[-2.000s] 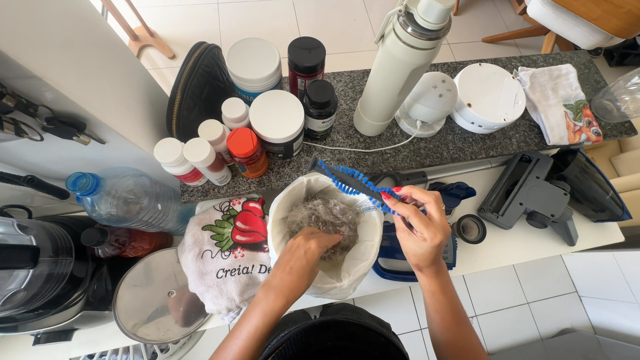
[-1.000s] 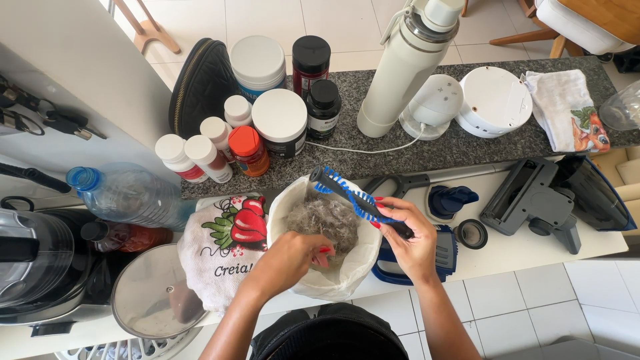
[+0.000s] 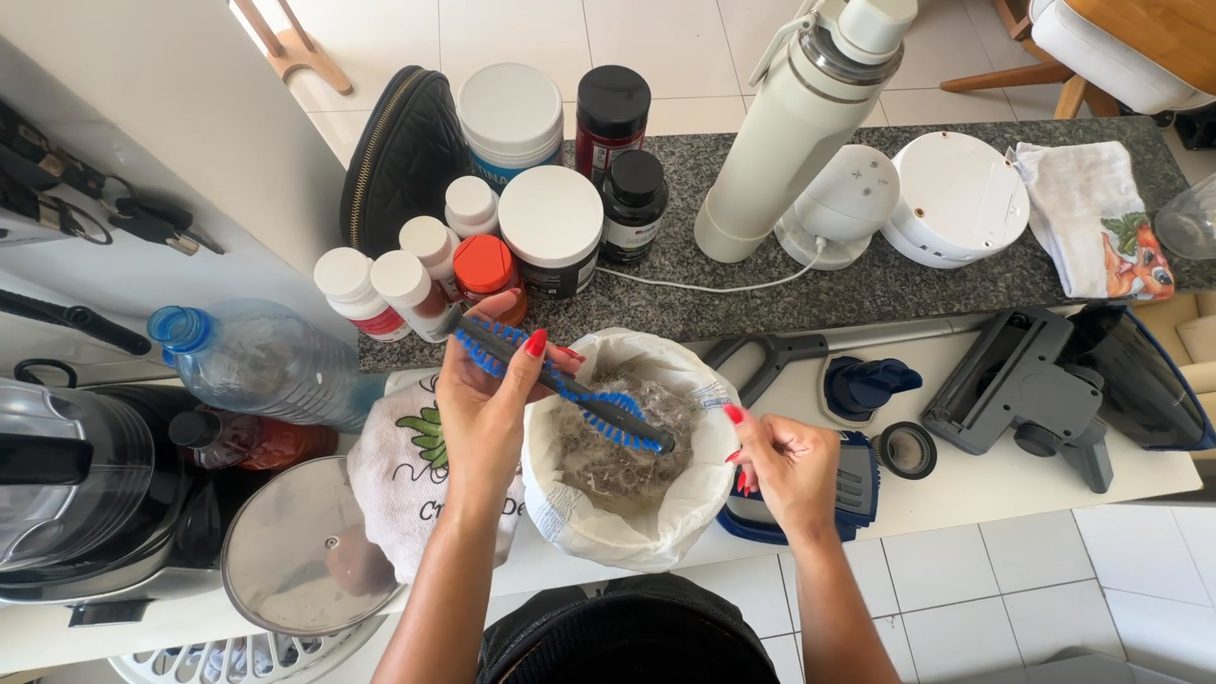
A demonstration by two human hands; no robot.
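My left hand (image 3: 494, 389) grips one end of a vacuum cleaner's brush roller (image 3: 570, 388), dark with spiral blue bristles. The roller slants down to the right over a bin lined with a white plastic bag (image 3: 698, 380). Grey dust and hair (image 3: 608, 465) fill much of the bag. My right hand (image 3: 784, 465) is at the bag's right edge, thumb and fingers pinched together, apart from the roller; whether it holds a bit of hair is too small to tell. A vacuum floor head (image 3: 1021, 380) and a round filter (image 3: 905, 449) lie to the right.
Supplement tubs (image 3: 551, 218) and a cream flask (image 3: 798, 123) stand on the granite ledge (image 3: 684, 304). A blue-tinted water bottle (image 3: 266, 361), a glass lid (image 3: 309, 546) and a printed cloth (image 3: 399, 475) are at the left. Blue vacuum parts (image 3: 864, 385) lie on the white counter (image 3: 959, 494).
The brush roller has passed from my right hand to my left. My left hand has risen from the dust in the bin, and my right hand has moved down to the bag's right edge.
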